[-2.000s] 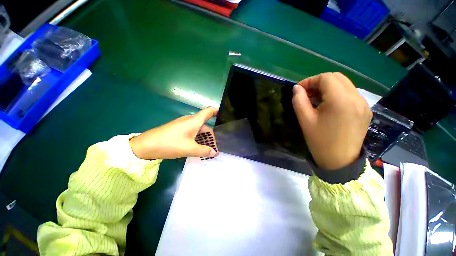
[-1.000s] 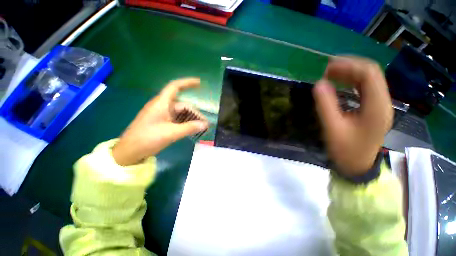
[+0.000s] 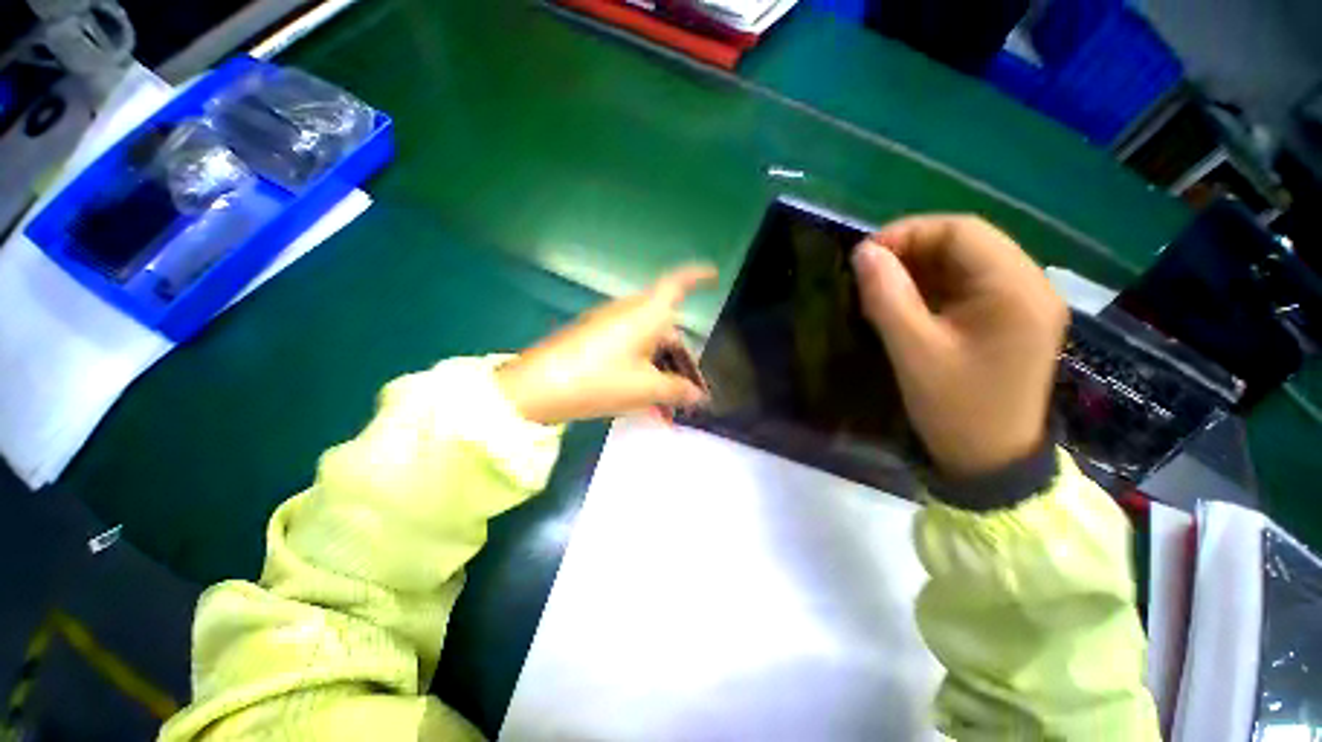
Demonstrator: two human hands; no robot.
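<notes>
An open laptop's dark screen (image 3: 790, 326) stands in front of me, with a white foam sheet (image 3: 725, 580) over its base. My right hand (image 3: 971, 326) is at the screen's top edge, thumb and forefinger pinched together; whether a small piece is between them cannot be seen. My left hand (image 3: 624, 355) is at the screen's lower left corner, forefinger raised. It holds a small dark carrier sheet (image 3: 676, 357) between thumb and fingers, mostly hidden. The screen's right part is behind my right hand.
A blue parts bin (image 3: 276, 261) with clear bags lies on white paper (image 3: 73, 377) at left. Another open laptop (image 3: 1138, 384) stands at right, with a film-covered slab (image 3: 1295, 638) on white foam below it. A red tray (image 3: 660, 29) lies at the back.
My right hand has come back from the right to the screen's top edge. My left hand, still with the carrier sheet, is now at the screen's left edge. The camera view has shifted.
</notes>
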